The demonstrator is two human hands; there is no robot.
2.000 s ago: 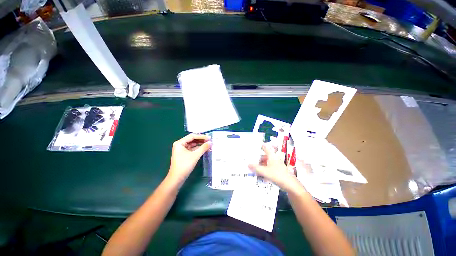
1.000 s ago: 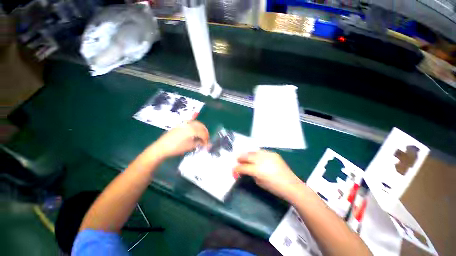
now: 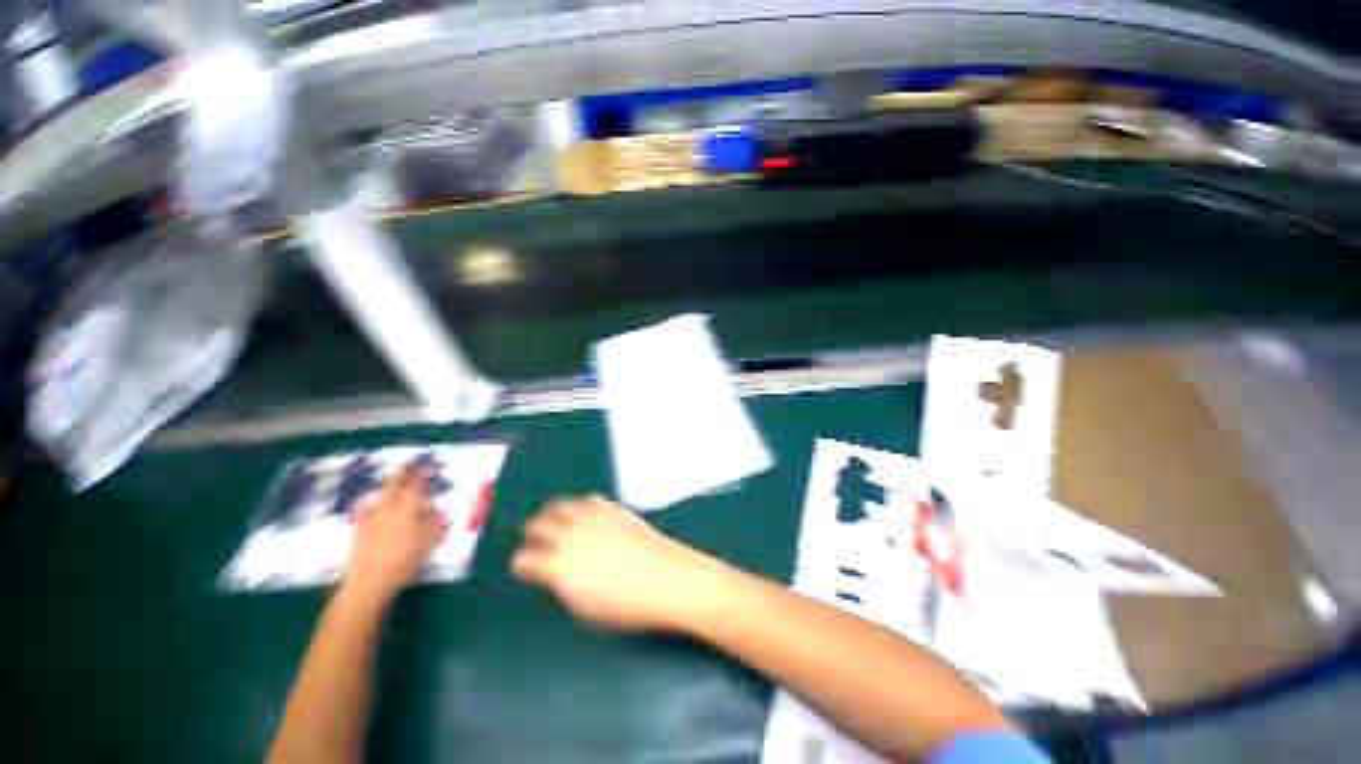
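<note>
Bagged cards point(image 3: 299, 540), glossy with dark pictures and a red block, lie overlapping on the green bench at the left. My left hand point(image 3: 396, 534) is on top of them, fingertips over the dark pictures; blur hides whether it grips one. My right hand point(image 3: 597, 564) is to the right of them, over the bench, fingers curled in, with nothing visible in it. The whitish stack of poly bags point(image 3: 679, 415) lies beyond my right hand. Unfolded die-cut cards point(image 3: 858, 545) with cut-out windows and red blocks lie overlapping at the right.
A brown cardboard sheet point(image 3: 1164, 478) lies under some cards at the right, partly under clear film. A metal rail point(image 3: 851, 370) runs behind the work, with a white upright point(image 3: 381, 306) at left. A large crumpled plastic bag point(image 3: 142, 351) is at far left.
The card between my hands has gone to the left row, which now shows more overlapping dark pictures. My left hand has moved onto that row; my right hand has let go. The view has turned.
</note>
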